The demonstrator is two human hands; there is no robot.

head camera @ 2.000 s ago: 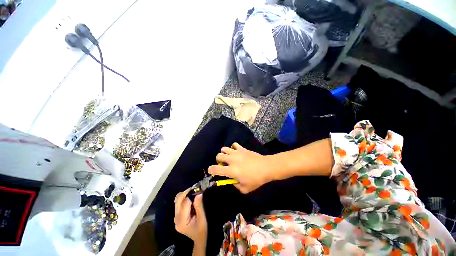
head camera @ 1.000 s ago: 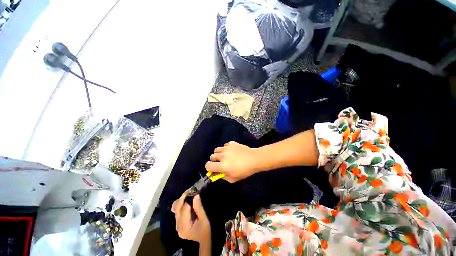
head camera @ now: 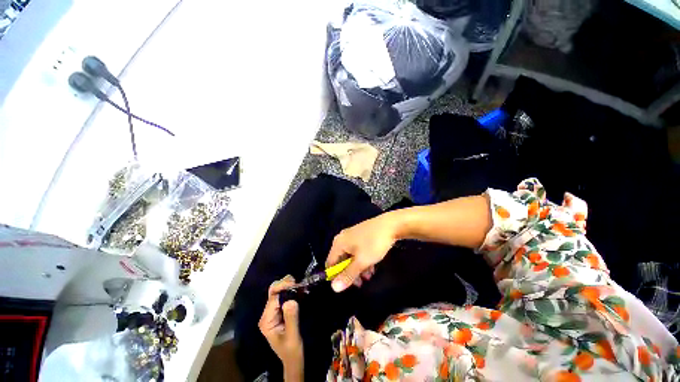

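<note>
The black garment [head camera: 328, 205] lies over my lap and against the table edge. My right hand [head camera: 367, 250] is closed around the yellow-handled pliers [head camera: 339, 269]. Their dark jaws point left to the fingertips of my left hand [head camera: 282, 328]. My left hand pinches dark cloth of the garment between thumb and fingers at the jaw tips. Any fastener there is too small and dark to tell.
On the white table [head camera: 246, 67] at left lie plastic bags of snaps [head camera: 183, 224], loose dark parts [head camera: 153, 324], two plugs [head camera: 93, 74] and a red-bordered panel [head camera: 22, 343]. A stuffed bag [head camera: 395, 67], beige scrap [head camera: 350, 157] and blue crate [head camera: 423, 179] stand beyond.
My right hand has turned and lowered a little, so the pliers now lie flatter, with the yellow grip showing beside the thumb. My left hand still pinches at the jaws.
</note>
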